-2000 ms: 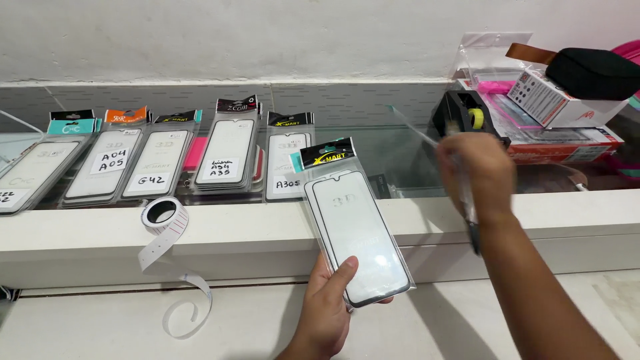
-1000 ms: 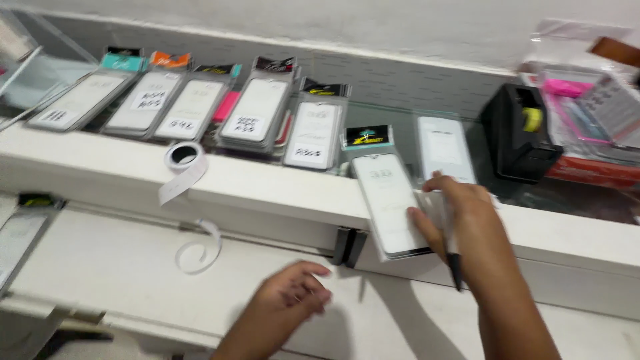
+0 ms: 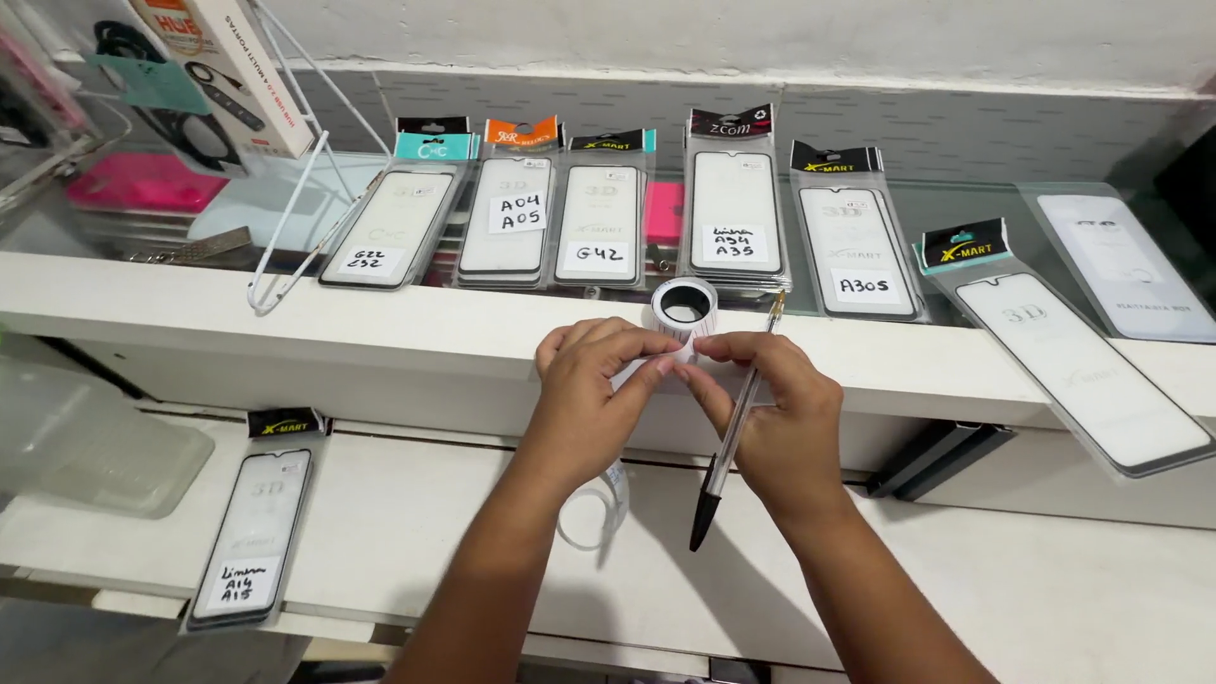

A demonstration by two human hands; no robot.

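My left hand [image 3: 603, 380] and my right hand [image 3: 774, 404] meet at the front of a roll of white label stickers [image 3: 684, 302], fingertips pinching its strip. The roll sits on the white ledge, and the strip's curled end [image 3: 594, 518] hangs below. A clear ballpoint pen [image 3: 741, 418] with a black cap pointing down also rests in my right hand. To the right, a packaged phone screen protector [image 3: 1078, 366] lies tilted over the ledge's edge, partly beside a pale sheet in a clear sleeve [image 3: 1130, 261]. Behind the roll stand packs of screen protectors [image 3: 736, 204] with handwritten labels.
More labelled packs [image 3: 598, 223] line the glass shelf. Another labelled pack [image 3: 249, 532] lies on the lower white surface, near a translucent plastic container [image 3: 104, 437]. At the left are a white wire stand [image 3: 294, 204], a boxed USB hub [image 3: 242, 71] and a pink item [image 3: 142, 182].
The black-headed pack, held in my left hand two seconds ago, now lies on the ledge at the right. Both hands have come to the label roll. The view has swung left.
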